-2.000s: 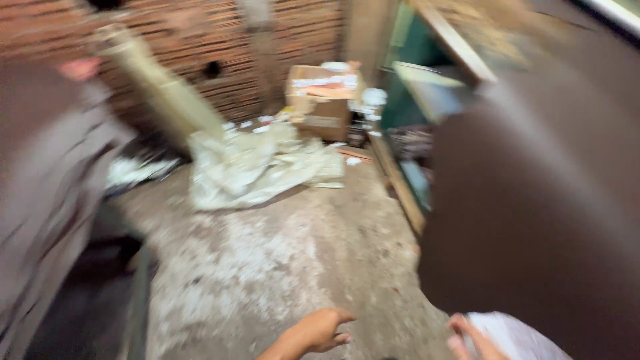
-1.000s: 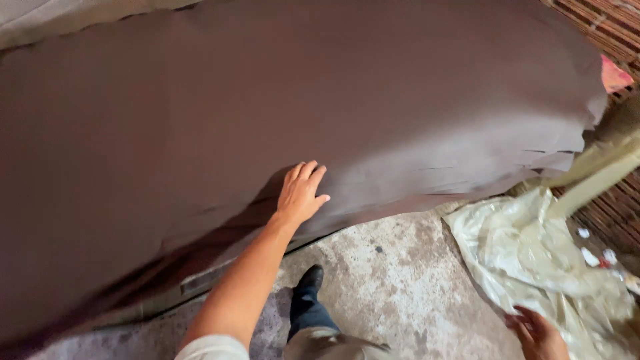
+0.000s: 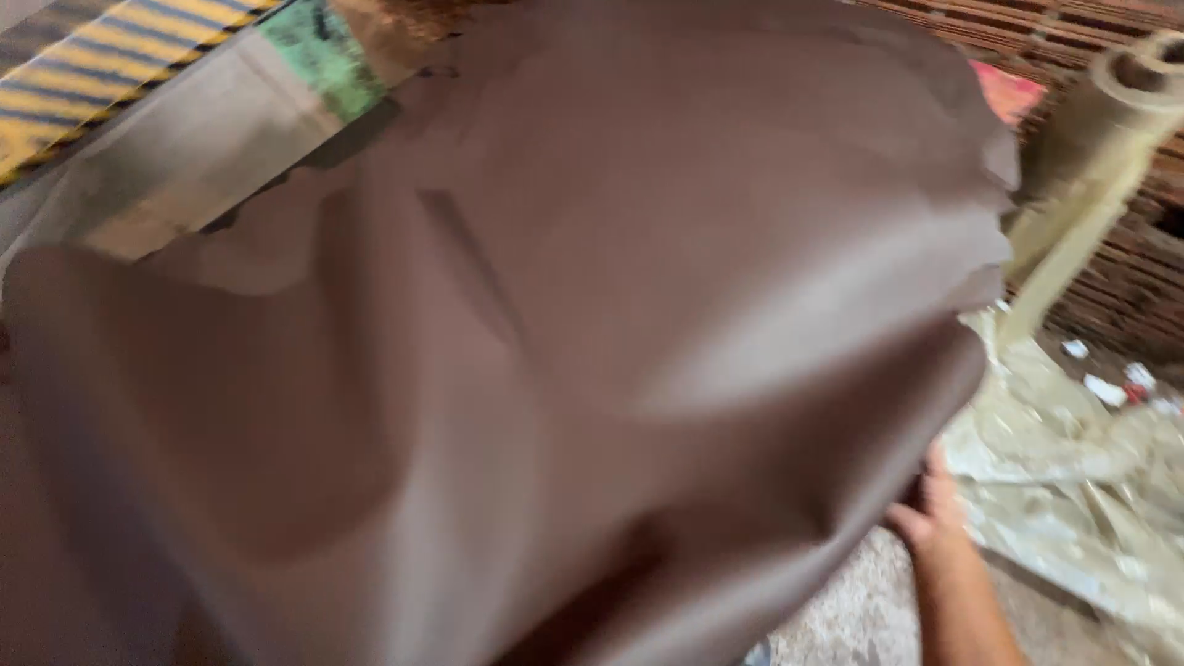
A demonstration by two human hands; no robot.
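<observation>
A large sheet of brown leather (image 3: 647, 259) fills most of the view, lifted into broad folds at its near side. At the lower right my right hand (image 3: 930, 509) grips the sheet's near edge; the fingers are partly hidden behind it, and the thumb shows on the near side. My left hand is not visible; the raised folds cover the lower left of the view. The sheet's far right edge is ragged.
A roll of translucent plastic (image 3: 1073, 157) leans by the brick wall (image 3: 1128, 287). Crumpled plastic sheeting (image 3: 1045, 462) and paper scraps lie on the concrete floor (image 3: 860, 601). At the upper left are a yellow-and-black striped edge (image 3: 120, 74) and a green patch (image 3: 324, 55).
The sheet lay mostly flat a second ago and now rises in folds. My right hand, free of the sheet then, is now at its edge. My left hand, then on the sheet, has gone from sight.
</observation>
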